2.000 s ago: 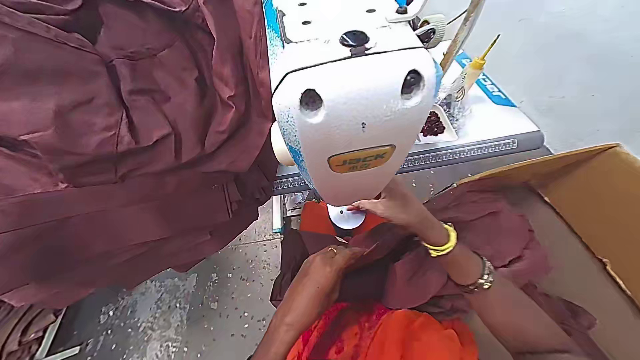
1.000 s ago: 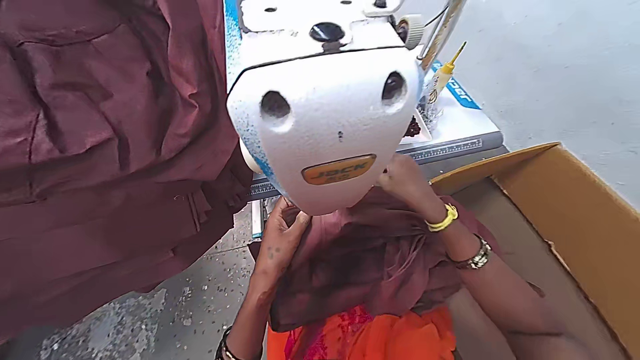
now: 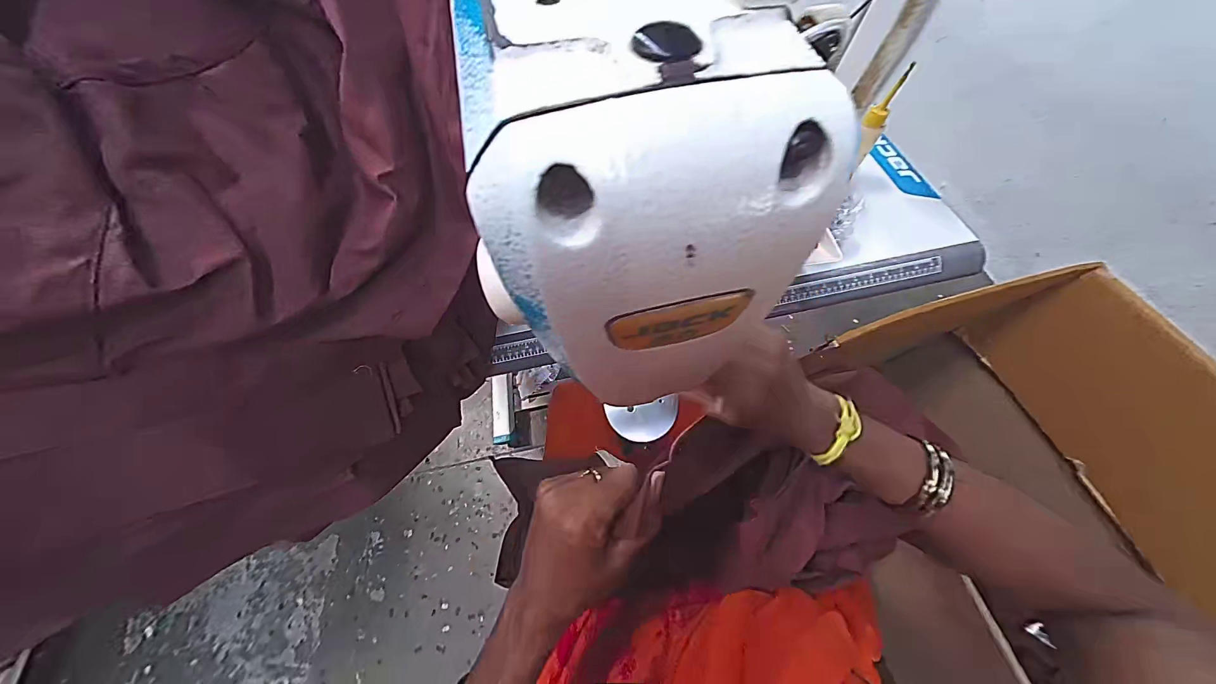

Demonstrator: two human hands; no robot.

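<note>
The white head of a Jack sewing machine [image 3: 655,209] fills the upper middle. Below its lower edge shows a round white metal plate [image 3: 643,421]. My left hand [image 3: 589,518], with a ring on one finger, pinches maroon fabric [image 3: 788,513] just below that plate. My right hand [image 3: 760,389] is blurred and partly behind the machine head, at the upper edge of the same fabric; its fingertips are unclear. The fabric hangs down over orange and red cloth [image 3: 760,636] on my lap. Needle and presser foot are hidden.
A large pile of maroon garments [image 3: 209,237] lies left of the machine. An open cardboard box [image 3: 1092,380] stands at the right. The machine table's edge bears a ruler strip [image 3: 860,283]. A yellow-tipped tool [image 3: 876,116] stands behind it. Scraps speckle the floor [image 3: 399,570].
My left hand has moved from beside the machine head's lower left to below the plate. The plate, hidden one second ago, shows again. The fabric has shifted and uncovers more of the lap cloth.
</note>
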